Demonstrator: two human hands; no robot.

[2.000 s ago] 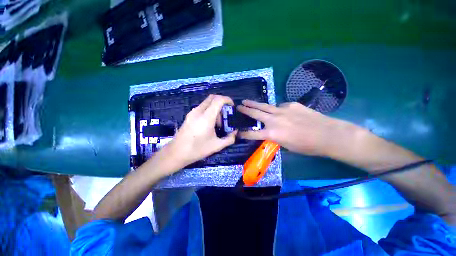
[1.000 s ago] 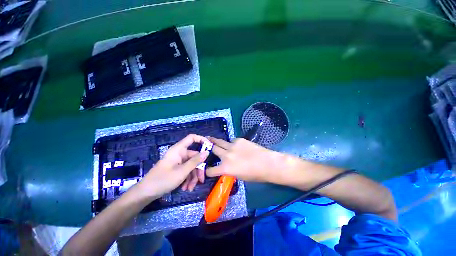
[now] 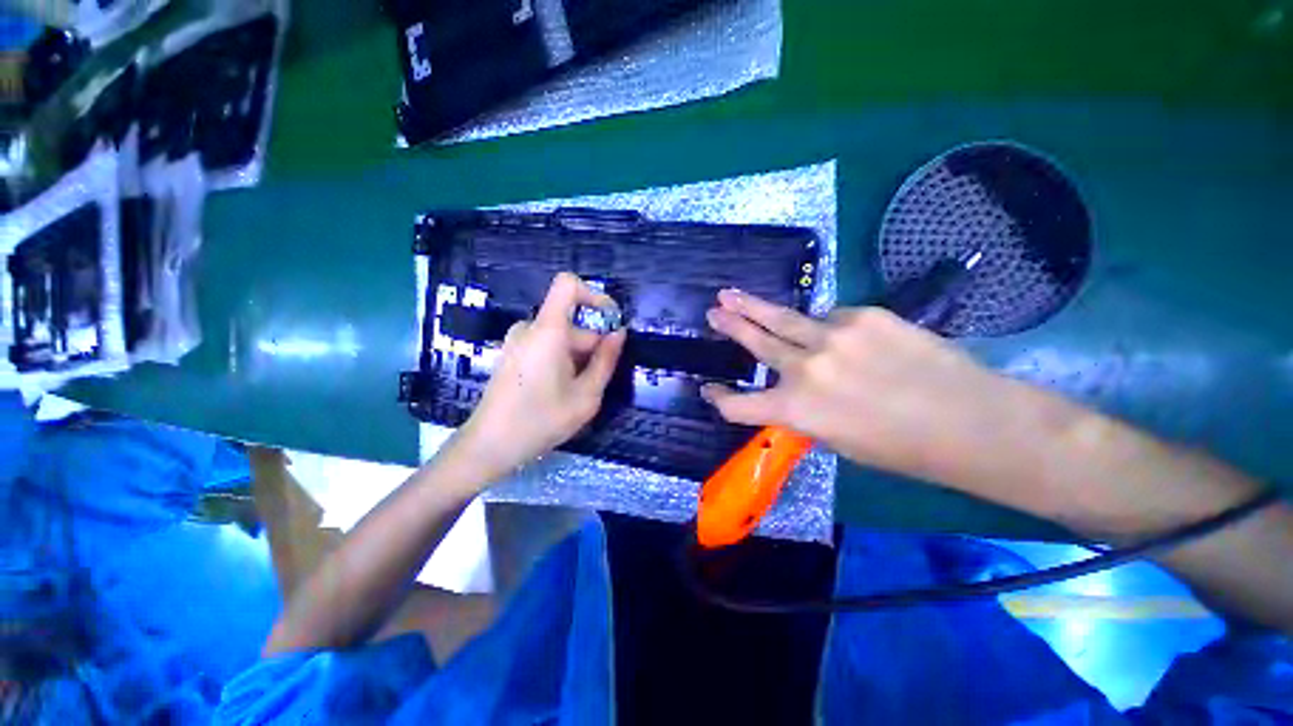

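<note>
A black plastic housing [image 3: 681,255] lies on a silvery protective sheet [image 3: 794,192]. My left hand [image 3: 539,376] is over its middle, thumb and forefinger pinched on a small shiny part [image 3: 597,315]. A dark flat band [image 3: 678,355] runs lengthwise from near these fingertips to under my right hand [image 3: 865,380]. The right fingertips touch down around the band's right end. The electric screwdriver [image 3: 752,485] is tucked in the right palm, its orange body showing below the hand and its dark front end above, pointing at the screw dish [image 3: 986,241]. The palm hides its middle.
Another black housing [image 3: 482,64] lies on its sheet at the top, cut off by the frame edge. Several wrapped housings [image 3: 213,107] are at the left. The black tool cord [image 3: 978,584] crosses my right forearm. A blue smock [image 3: 128,496] shows at the lower left.
The left fingers have moved apart from the right ones, leftward along the housing. The dark band between the hands now lies flat and more exposed. The view has shifted and is closer.
</note>
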